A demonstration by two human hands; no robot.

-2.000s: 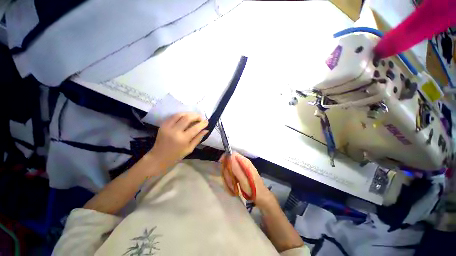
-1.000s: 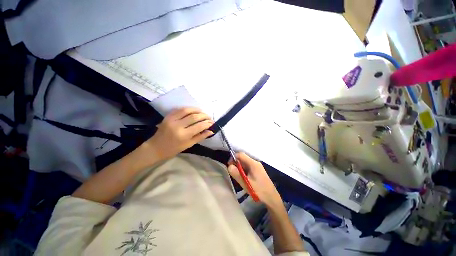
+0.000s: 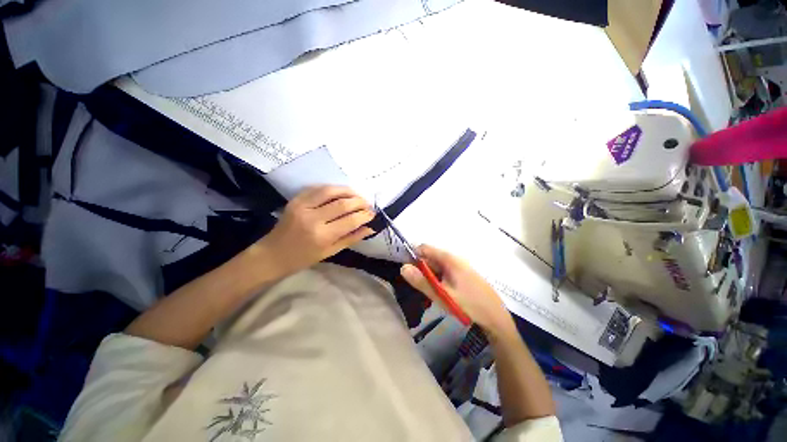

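Note:
My left hand (image 3: 326, 223) presses a pale panel (image 3: 312, 171) with a black strip (image 3: 431, 173) at the front edge of the white table. The strip runs from my left fingertips up and to the right over the table. My right hand (image 3: 453, 285) holds scissors (image 3: 443, 292) with red-orange handles. Their silver blades point up and left and meet the strip beside my left fingertips. How far the blades are open is hard to tell.
The white table (image 3: 233, 118) has a printed ruler along its edge. A cream sewing machine (image 3: 639, 250) stands at right, with a bluish tool (image 3: 558, 250) on it. Large pale panels (image 3: 216, 43) lie at upper left. Pale pieces with black bands (image 3: 112, 224) hang left of my lap.
The scissors have turned so their handles show edge-on, and their blades have moved up to the strip at my left fingertips. The strip now leans further right. The camera view has shifted.

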